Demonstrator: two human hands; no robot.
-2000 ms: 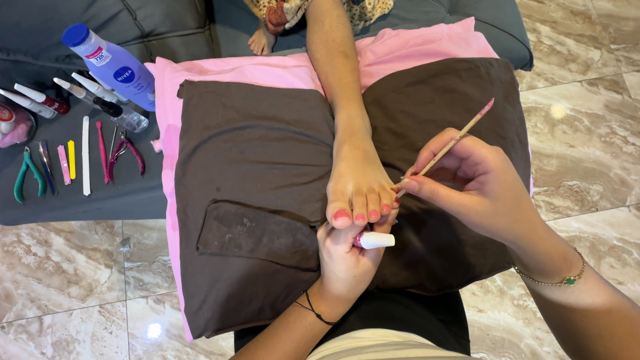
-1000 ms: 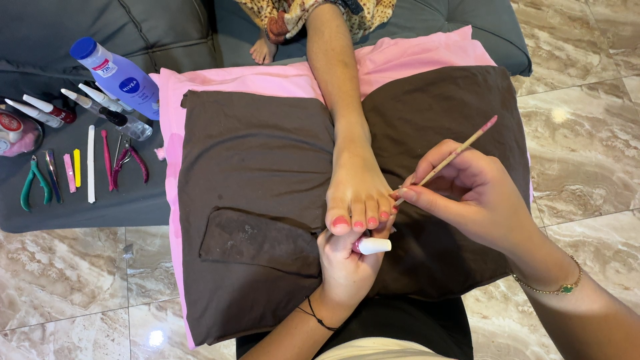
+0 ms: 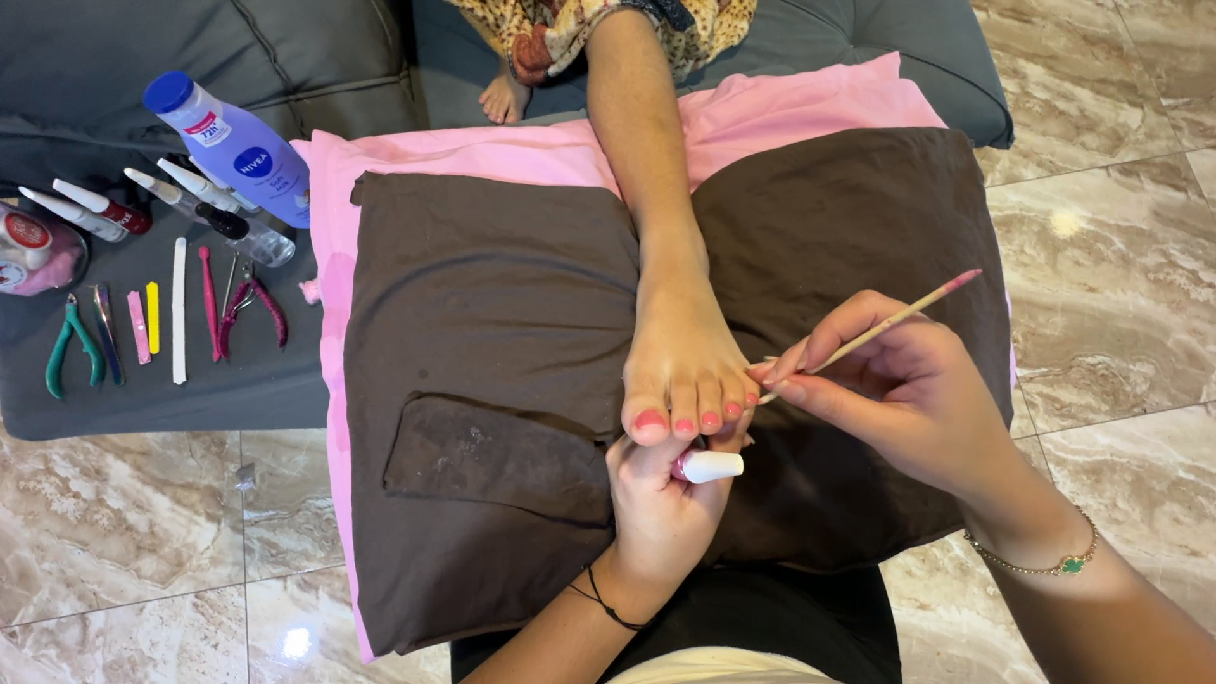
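Observation:
A person's bare foot (image 3: 679, 332), its toenails painted coral pink, rests on a dark brown cloth (image 3: 475, 285). Beneath the toes, my left hand (image 3: 665, 503) is closed on a nail polish bottle with a white cap (image 3: 712, 465); most of the bottle is hidden by my fingers. Between thumb and fingers, my right hand (image 3: 883, 389) grips a thin wooden stick (image 3: 879, 332). The stick's upper end is stained pink, and its lower tip is at the side of the little toe.
Left on the grey sofa (image 3: 142, 408) lie green-handled nippers (image 3: 74, 347), a white nail file (image 3: 180, 309), a pink tool (image 3: 208, 304) and magenta-handled nippers (image 3: 252, 309). Behind them are a Nivea lotion bottle (image 3: 237, 152) and several polish bottles (image 3: 104, 209). A pink cloth (image 3: 456, 152) underlies the brown one.
The right hand keeps the stick at the little toe, with only slight shifts. The left hand still holds the polish bottle under the toes.

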